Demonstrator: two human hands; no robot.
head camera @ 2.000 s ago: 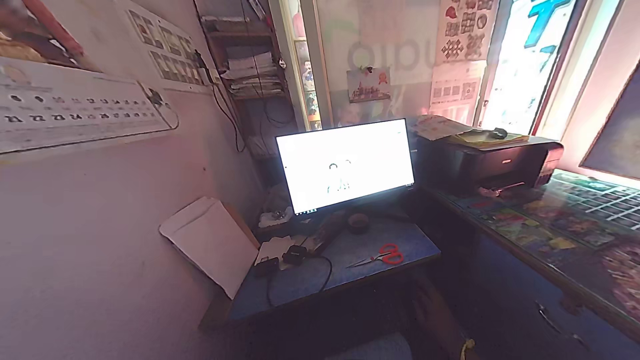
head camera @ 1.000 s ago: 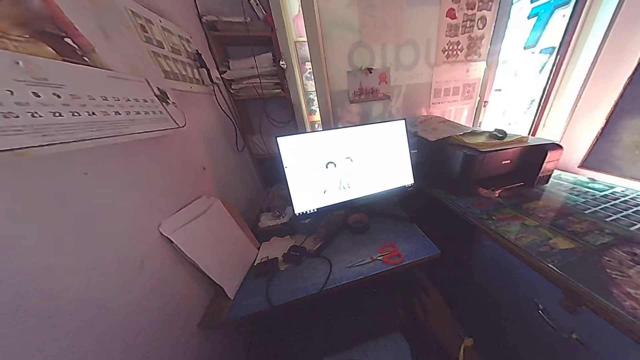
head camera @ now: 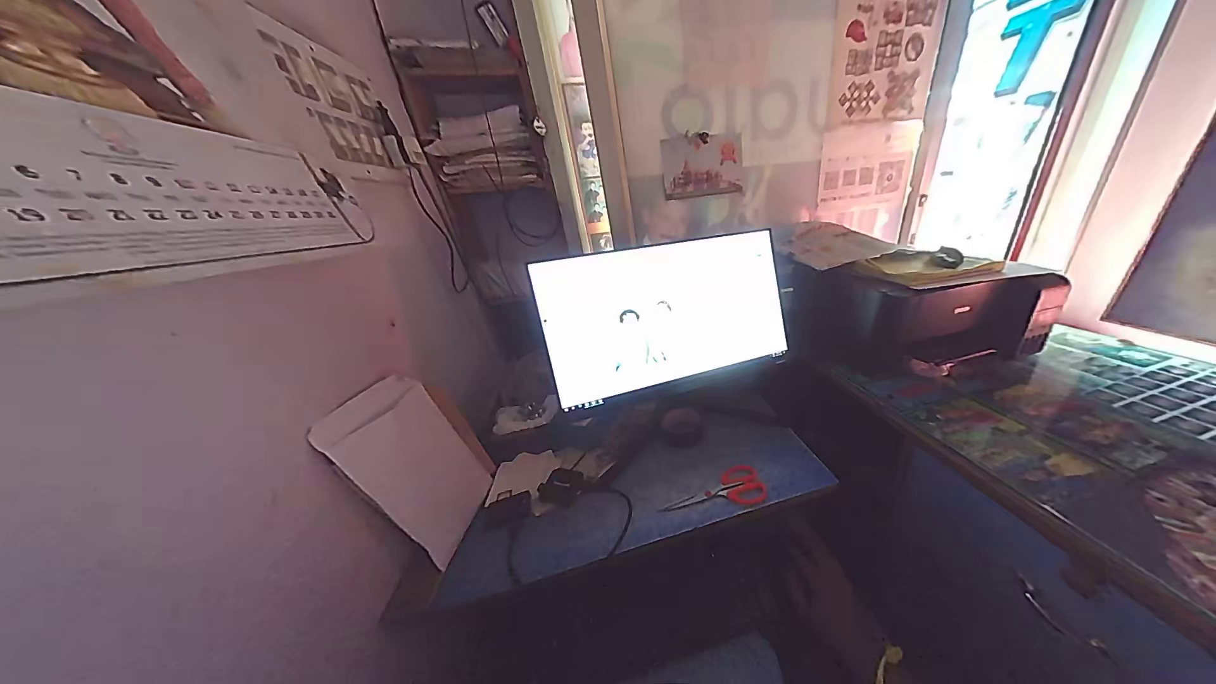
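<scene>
My right hand (head camera: 812, 570) is in deep shadow beneath the right front corner of the small blue desk (head camera: 684, 503), with a yellow band at the wrist. Its fingers are too dark to make out, as is anything in them. Red-handled scissors (head camera: 743, 486) lie on the desk above it, blades pointing left. A roll of tape (head camera: 680, 427) sits behind them, below a lit monitor (head camera: 665, 323). Black adapters (head camera: 562, 484) with a cable rest at the left near some papers. My left hand is out of view.
A white envelope or folder (head camera: 408, 465) leans on the left wall. At the right, a black printer (head camera: 950, 313) bearing papers stands by a glass-topped counter (head camera: 1026, 418) with a handled front. Shelves (head camera: 484, 190) with stacked papers are behind. A blue surface (head camera: 731, 660) shows at the bottom edge.
</scene>
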